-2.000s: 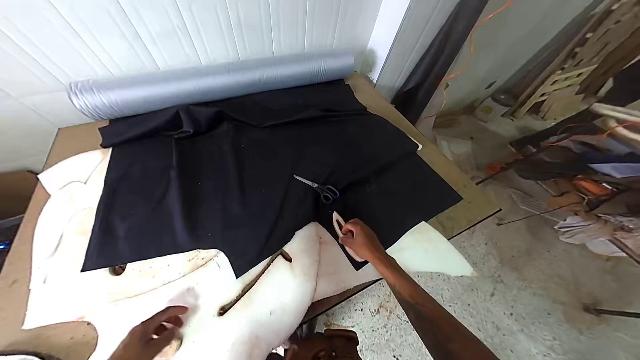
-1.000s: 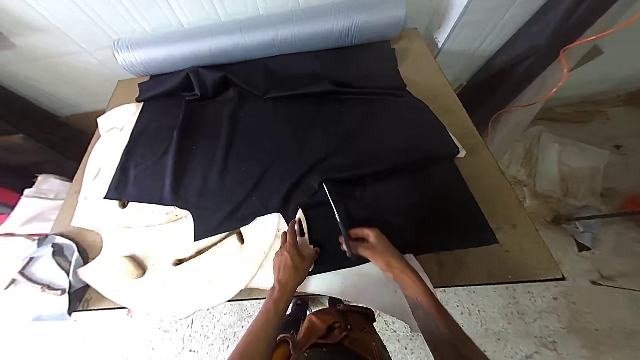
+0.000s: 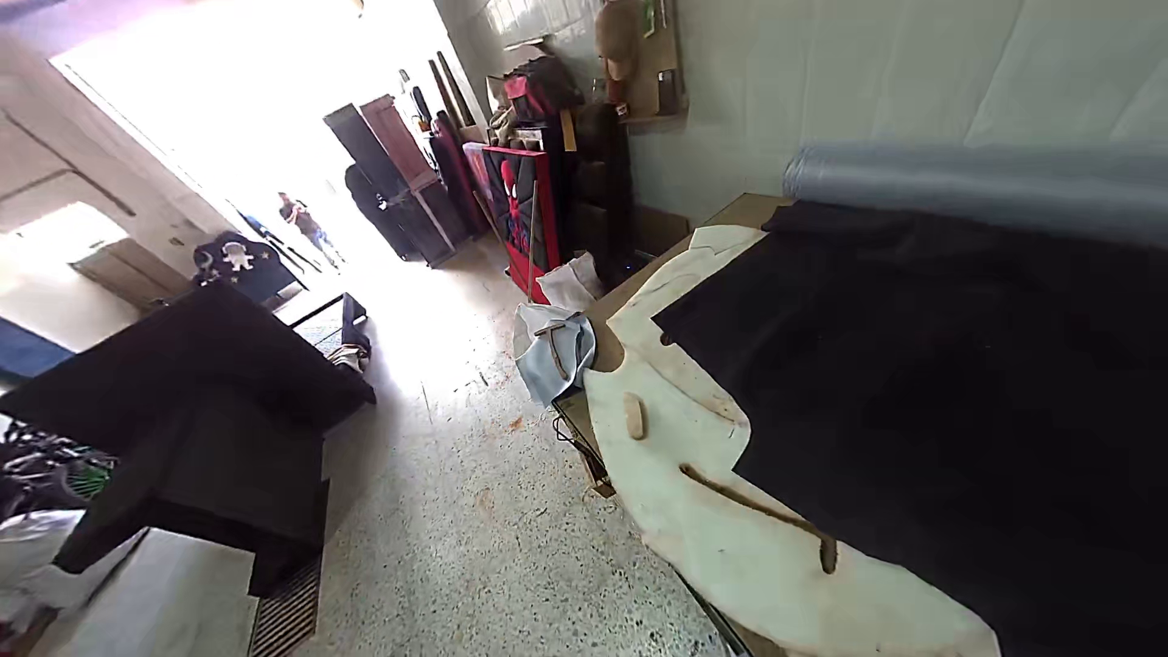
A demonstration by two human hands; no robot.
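Observation:
Neither of my hands shows in the head view, so what they hold is hidden. Black fabric covers much of the worktable on the right. Beneath its left edge lies a pale sheet with a curved outline and a long, dark-edged slot. A small pale oblong piece rests on that sheet. Behind the fabric lies a silvery-grey roll against the wall. The scissors are not in view.
Light-blue cloth hangs at the table's left corner. Speckled floor separates the table from a large black upholstered piece. Farther back are a red-edged panel, stacked furniture and a person near the bright opening.
The view has swung far to the left toward the opening. Both hands, seen over the fabric a second ago with the scissors in the right, have left the view.

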